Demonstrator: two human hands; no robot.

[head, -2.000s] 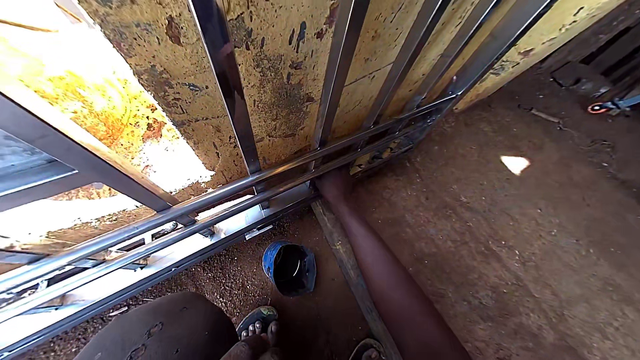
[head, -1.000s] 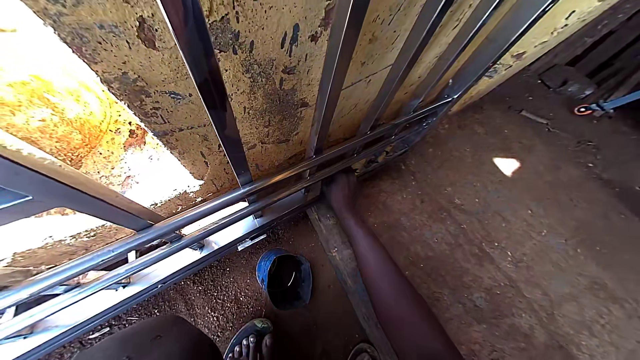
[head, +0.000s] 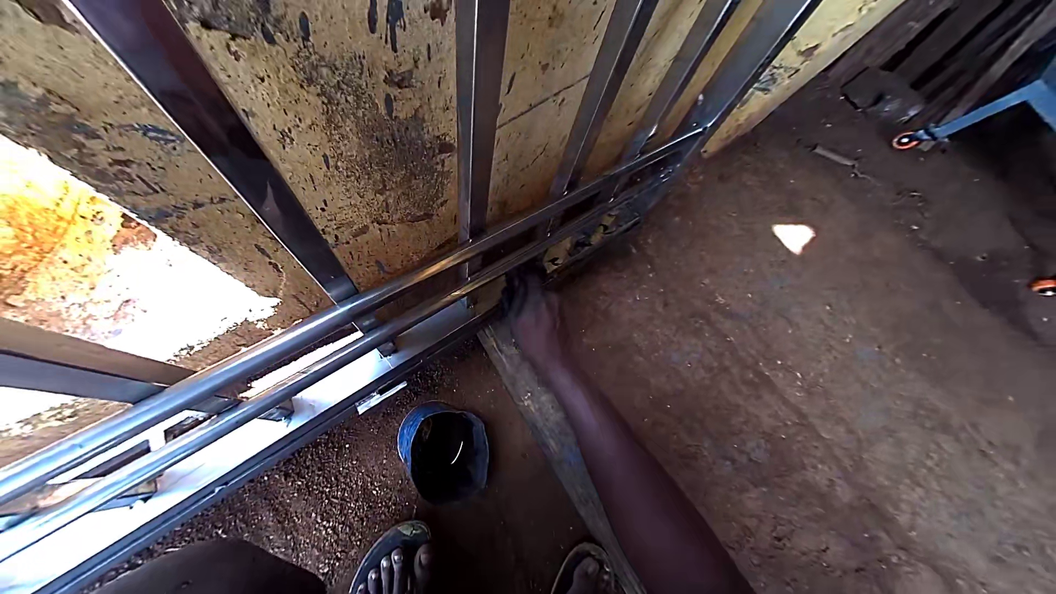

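My right hand reaches down to the lower edge of a metal gate or frame, just under its two horizontal tubes. Something dark shows at the fingers; whether it is a held thing or shadow I cannot tell, and the fingertips are partly hidden. A wooden plank runs from beneath the frame alongside my forearm. Left of the plank, a small blue container with dark contents stands on the soil. My left hand is not in view.
Behind the bars is a stained yellow wall. My sandalled feet are below the container. At the upper right stand a blue metal leg with a caster wheel and dark slatted boards. A short stick lies on the dirt floor.
My right hand has come out a little from beneath the lower tubes, so more of it shows. The view has shifted slightly.
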